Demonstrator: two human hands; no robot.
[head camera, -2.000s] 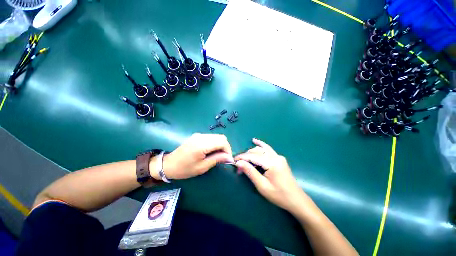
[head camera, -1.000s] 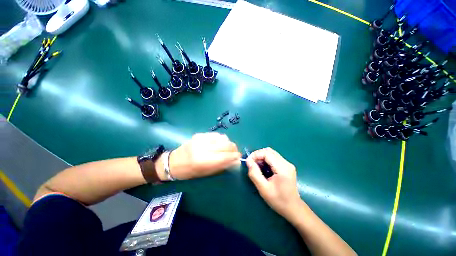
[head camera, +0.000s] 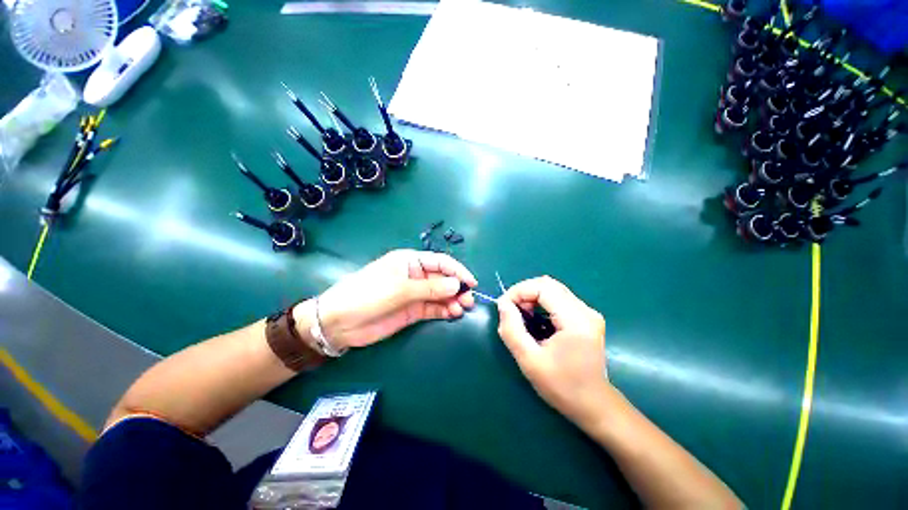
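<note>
My right hand (head camera: 558, 344) holds a black wired unit (head camera: 539, 324), mostly hidden in the palm and fingers. Its thin pale lead ends stick out past the fingertips, one upward and one toward my left hand. My left hand (head camera: 403, 297) pinches a tiny black sleeve (head camera: 462, 288) between thumb and fingertips, at the tip of one lead. Whether the sleeve is on the lead, I cannot tell. A small scatter of loose black sleeves (head camera: 441, 236) lies on the green mat just beyond my left hand.
A cluster of units (head camera: 334, 173) stands ahead left, leads up. A dense batch of units (head camera: 787, 149) stands right along yellow tape. Paper sheets (head camera: 538, 85) lie ahead, a ruler (head camera: 358, 8) beyond. Yellow-tipped black items (head camera: 70, 174), a fan (head camera: 65, 28) and a white device (head camera: 122, 66) are at left.
My left hand has turned so its fingers open upward and the black sleeve shows. The right hand has moved slightly right since the first frame, and the pale leads now show more clearly.
</note>
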